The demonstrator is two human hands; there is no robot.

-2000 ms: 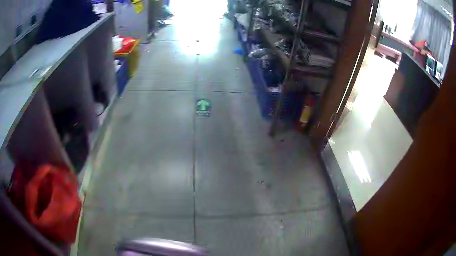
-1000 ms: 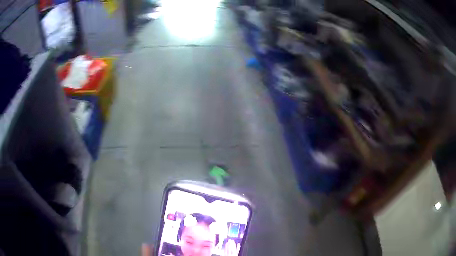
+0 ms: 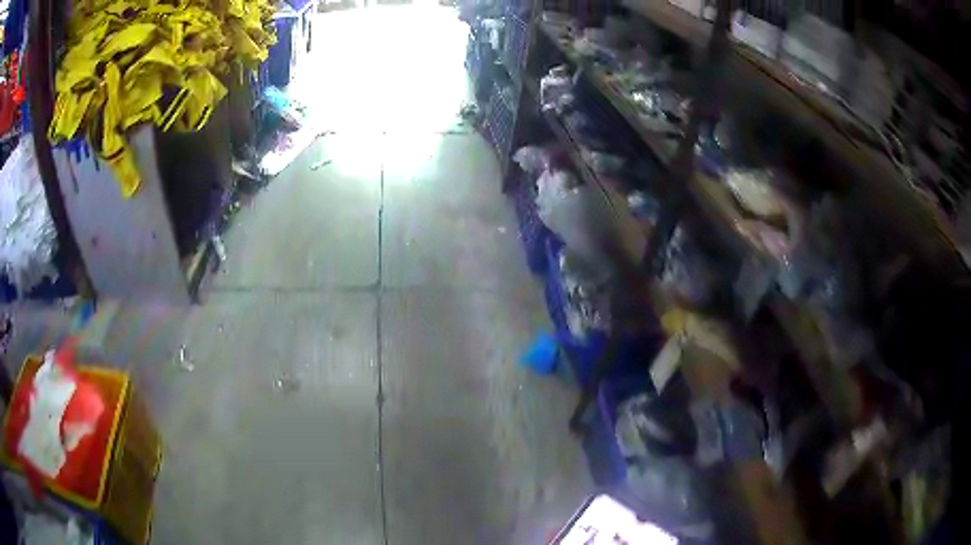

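Note:
A smartphone [image 3: 614, 524] with a bright screen shows at the bottom edge of the head view, right of the middle. Only its top part is in the picture and it is tilted. A tiny reddish bit shows at its left corner, too small to tell what it is. My left hand and my right hand are not clearly in view. Which hand holds the phone is hidden below the picture's edge.
A concrete corridor floor [image 3: 309, 426] runs ahead to a bright opening. A yellow bin [image 3: 138, 458] with red and white material is at lower left. Yellow cloth [image 3: 160, 64] is piled at upper left. Filled shelves [image 3: 735, 213] line the right. A blue scrap [image 3: 540, 353] lies beside them.
The view has advanced along the corridor. The phone rose into view, then moved down and right, mostly out of the picture. The yellow bin is now nearer and the green floor arrow is gone from view.

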